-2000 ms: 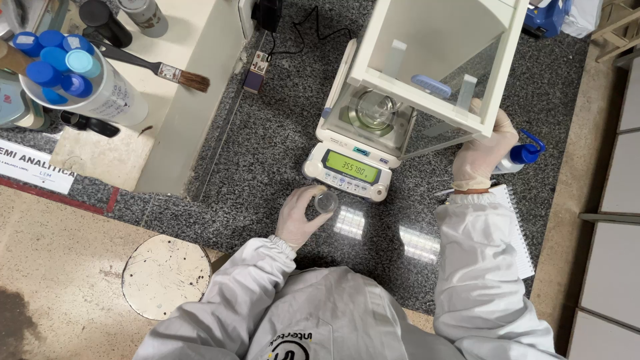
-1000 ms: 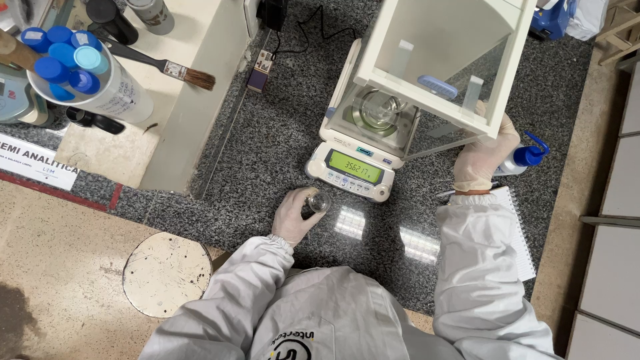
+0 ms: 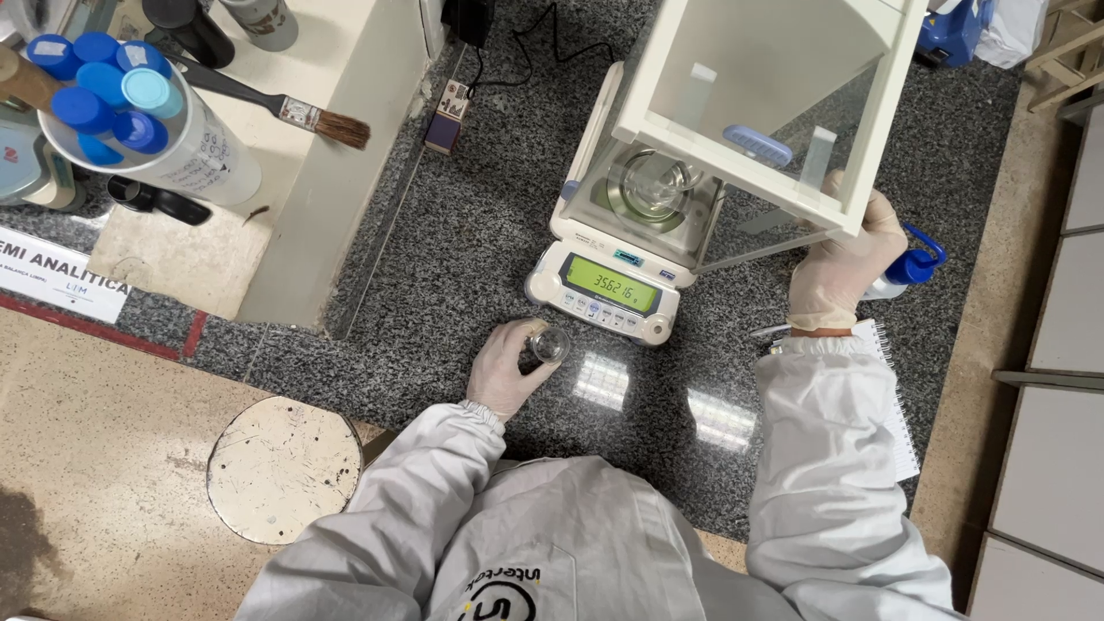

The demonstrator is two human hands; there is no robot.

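Note:
My left hand (image 3: 511, 366), in a pale glove, grips a small clear glass vessel (image 3: 549, 345) above the granite bench, in front of an analytical balance (image 3: 601, 291). Inside the balance's glass draft shield (image 3: 759, 103), another clear glass vessel (image 3: 660, 185) rests on the round pan. The balance's green display is lit and shows digits. My gloved right hand (image 3: 847, 259) is at the right side of the shield, by its angled side door; its fingertips are partly hidden behind the frame, so its hold cannot be told.
A blue-capped bottle (image 3: 906, 267) and a spiral notebook (image 3: 897, 414) with a pen lie at the right. On the left stand a white tub (image 3: 224, 168) of blue-capped tubes and a flat brush (image 3: 302, 112). A small box (image 3: 447, 116) lies behind. A round stool (image 3: 285, 470) is below the bench edge.
The digits on the balance's display have changed. My left hand has stayed in front of the balance with the glass vessel, and my right hand has stayed beside the shield.

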